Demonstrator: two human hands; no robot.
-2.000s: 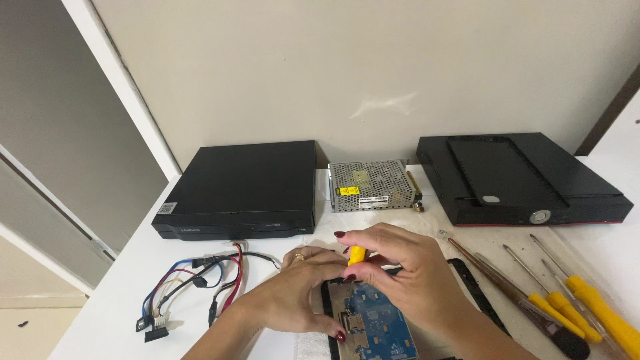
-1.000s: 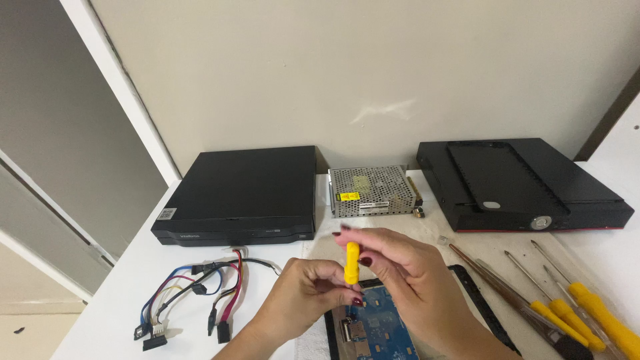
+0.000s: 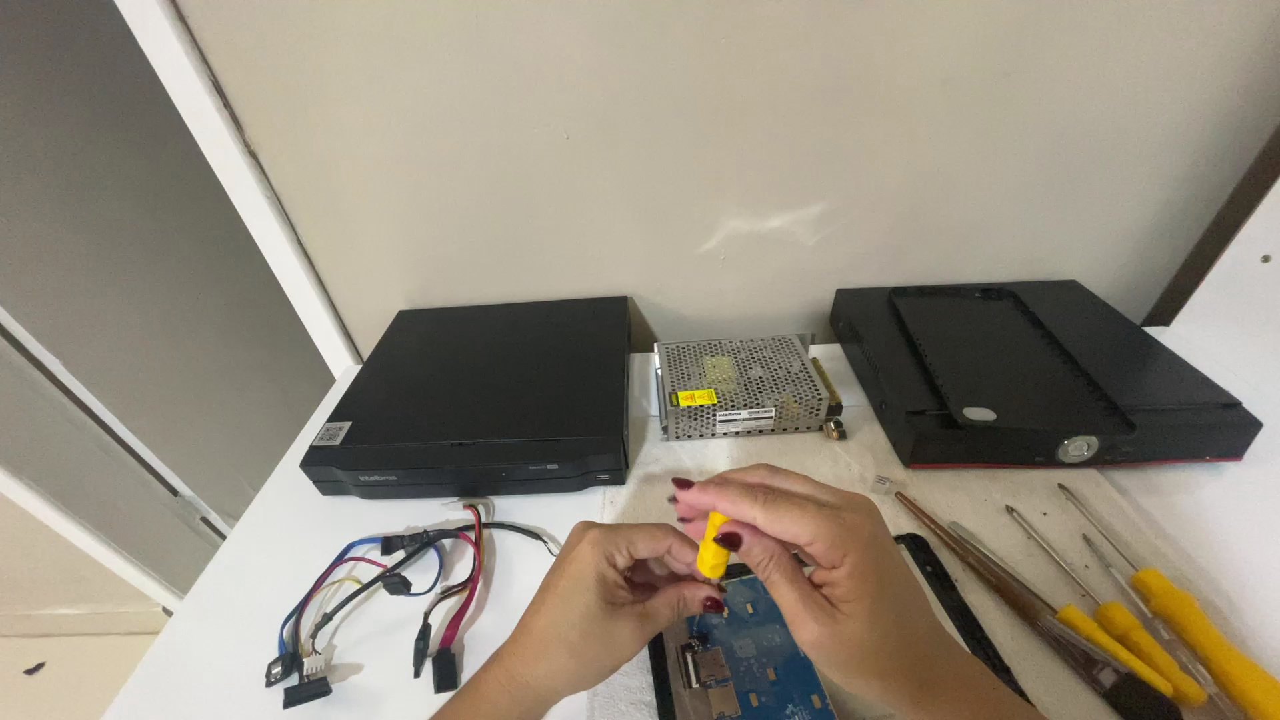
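A short yellow-handled screwdriver (image 3: 714,546) is held by my right hand (image 3: 825,560), tilted slightly, its handle between thumb and fingers. My left hand (image 3: 615,600) is at its lower end, thumb and fingertips pinched together; whether they grip the shaft or a small part, I cannot tell. Just below both hands lies a blue circuit board (image 3: 765,650) in a black-framed device, partly covered by my hands and cut off by the lower edge of the view. The screwdriver's tip is hidden by my left fingers.
Behind stand a black recorder box (image 3: 500,390), a perforated metal power supply (image 3: 740,385) and another black box (image 3: 1150,350) carrying a black plastic cover (image 3: 1000,350). Cables (image 3: 400,570) lie left. At right are a brush (image 3: 1060,620), yellow-handled screwdrivers (image 3: 1200,630) and a black frame (image 3: 960,610).
Two seconds ago my left hand lay spread over the board; it has since drawn its fingers together at the screwdriver's lower end. My right hand still holds the screwdriver.
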